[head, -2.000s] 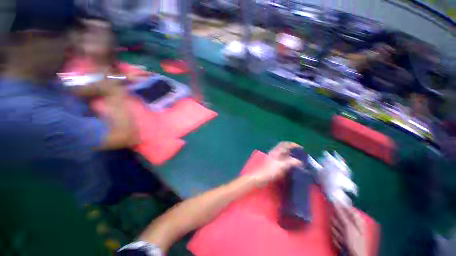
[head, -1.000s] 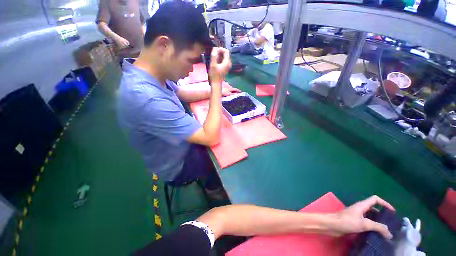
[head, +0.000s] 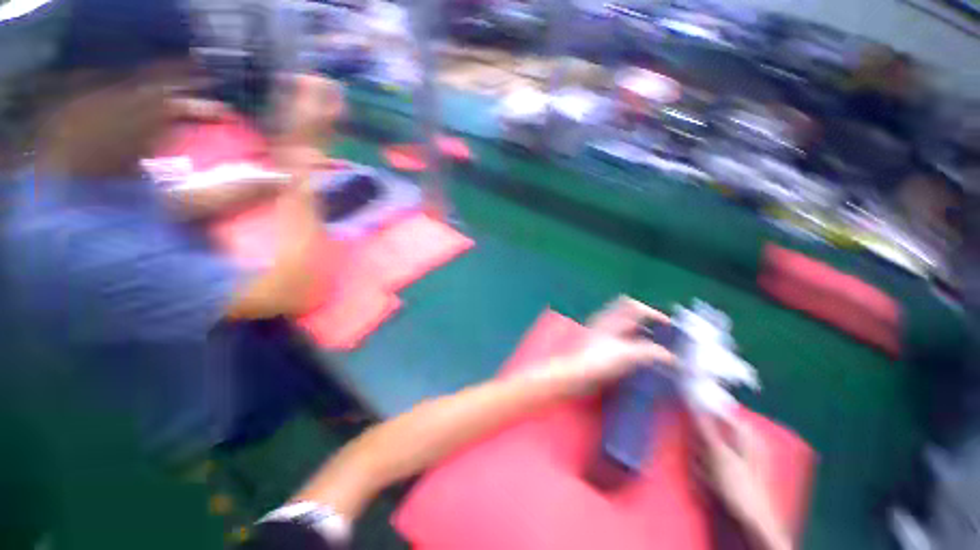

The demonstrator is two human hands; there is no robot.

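The frame is blurred. A dark oblong unit [head: 631, 422] stands or lies tilted over the red foam pad [head: 516, 473] in front of me. My left hand [head: 621, 349] grips its upper end. My right hand [head: 736, 462] is at the unit's right, closed around the lower part of a tool whose bunched white cloth head [head: 715, 349] sticks up beside the unit's top. The tool's handle is mostly hidden by my hand. Blur hides whether the cloth touches the unit.
A person in a blue shirt [head: 118, 290] sits at left. Near them lie red foam sheets [head: 414, 252] and a pale tray [head: 398, 199] with dark contents. A red block [head: 830, 298] lies at right on the green surface [head: 516, 269]. A blurred post stands behind the sheets.
The view has swung right from the neighbour, bringing the pad, the unit and my right hand into fuller view. My left hand remains on the unit.
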